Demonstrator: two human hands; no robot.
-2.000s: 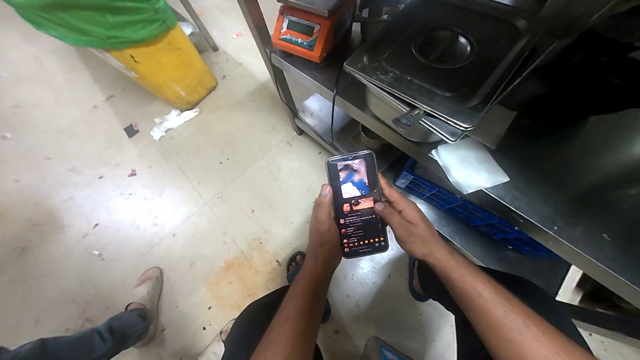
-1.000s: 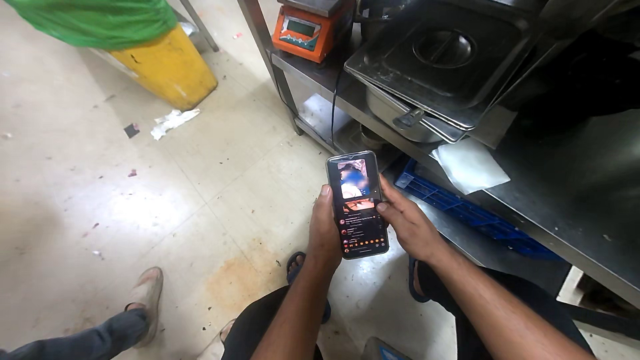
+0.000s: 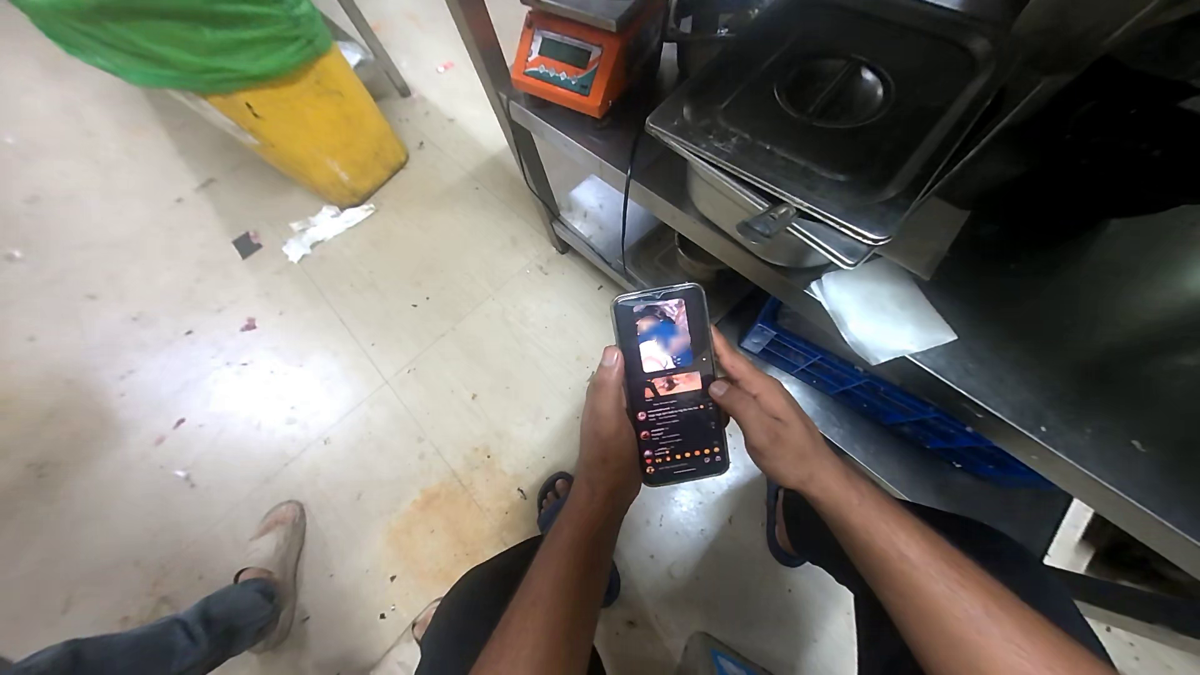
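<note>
A smartphone stands upright in the middle of the view, its lit screen showing a picture above rows of small text on black. My left hand grips its left edge, with the thumb along the side. Around the right edge is my right hand, its thumb at the rim of the screen and its other fingers partly hidden behind the phone. Below the phone are my dark-clad legs and my feet in blue sandals.
At right, a metal shelf carries an orange digital scale, a lidded steel food pan and white sheets; a blue plastic crate sits below. A yellow bin with a green liner stands upper left. Another person's shoe is lower left.
</note>
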